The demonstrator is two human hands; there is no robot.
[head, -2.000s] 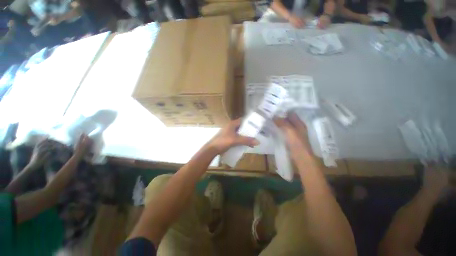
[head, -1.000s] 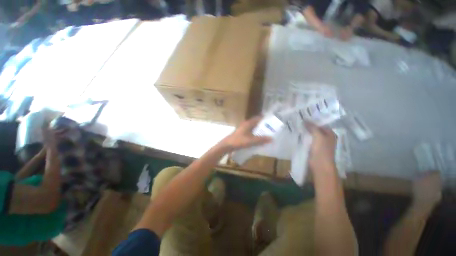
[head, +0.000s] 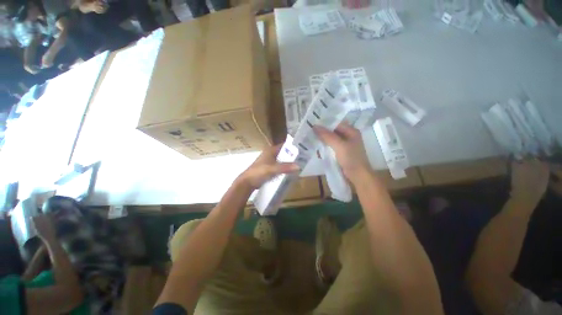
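Observation:
My left hand (head: 266,167) is closed around a slim white small box (head: 275,192), tilted over the table's front edge, its upper end flap open. My right hand (head: 342,144) holds a long white printed strip, a folded paper or wrapped item (head: 321,106), with a row of dark marks, slanting up from the box's open end. A second whitish piece (head: 336,178) hangs down beneath my right hand; whether it is a carton or a wrapped item I cannot tell. Stacked boxes (head: 362,92) stand behind my hands, partly hidden by the strip.
A large cardboard box (head: 203,80) stands left of the stack. Two loose boxes (head: 389,143) (head: 403,107) lie right of it. More white pieces (head: 517,126) lie at the far right by another person's hand (head: 531,175). Other people sit left and across the table.
The strip in my right hand has swung from pointing right to a steeper slant, lined up with the box in my left hand. The box now shows its long side. The view has shifted.

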